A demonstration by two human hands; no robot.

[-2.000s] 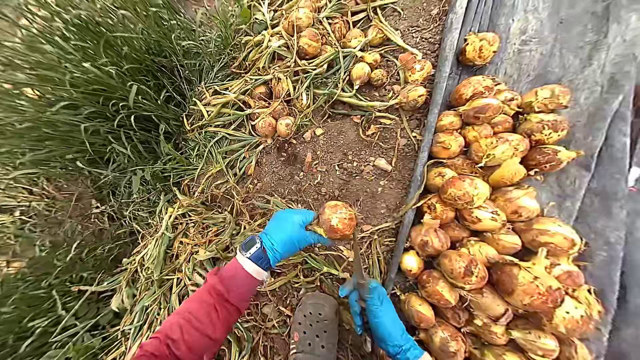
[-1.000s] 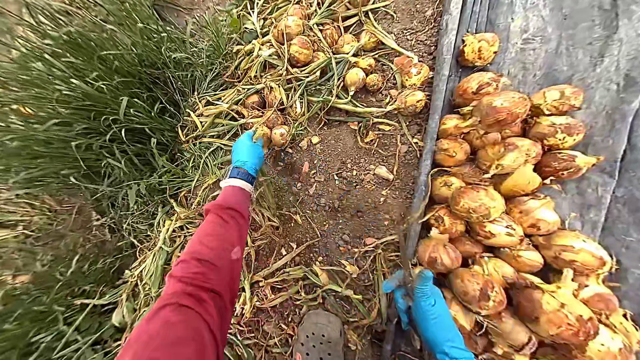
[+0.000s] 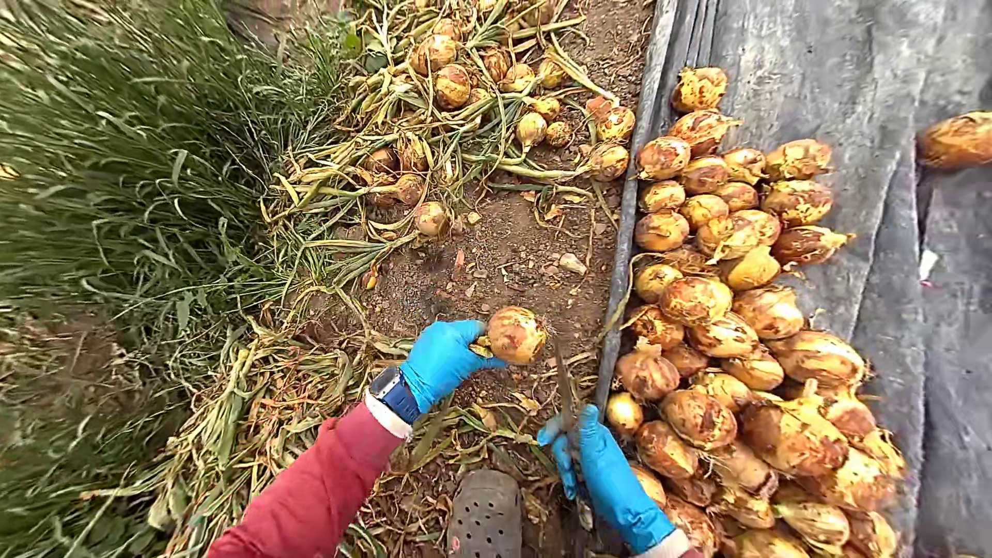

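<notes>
My left hand (image 3: pixel 448 363), in a blue glove with a watch at the wrist, holds a yellow-brown onion (image 3: pixel 517 335) by its neck side, above the soil. Just to the right and below, my right hand (image 3: pixel 604 473), also blue-gloved, grips a bladed cutting tool (image 3: pixel 565 387) whose blade points up towards the onion's root side; whether it is a knife or shears I cannot tell. Right of my hands, a heap of trimmed onions (image 3: pixel 725 337) lies on grey ground sheeting (image 3: pixel 837 101). Farther up, onions with long leaves (image 3: pixel 452 85) lie on the ground.
Tall green grass (image 3: pixel 139 155) grows along the left. Cut, dried onion leaves (image 3: pixel 240 418) cover the ground beside my left arm. A grey perforated clog (image 3: pixel 486 515) stands at the bottom. The sheeting's raised edge (image 3: pixel 629 209) runs between soil and heap. One onion (image 3: pixel 957 141) lies far right.
My left hand reached to the leafy onions one second ago; now it is back near my right hand with an onion in it. The onion held two seconds ago is out of that hand.
</notes>
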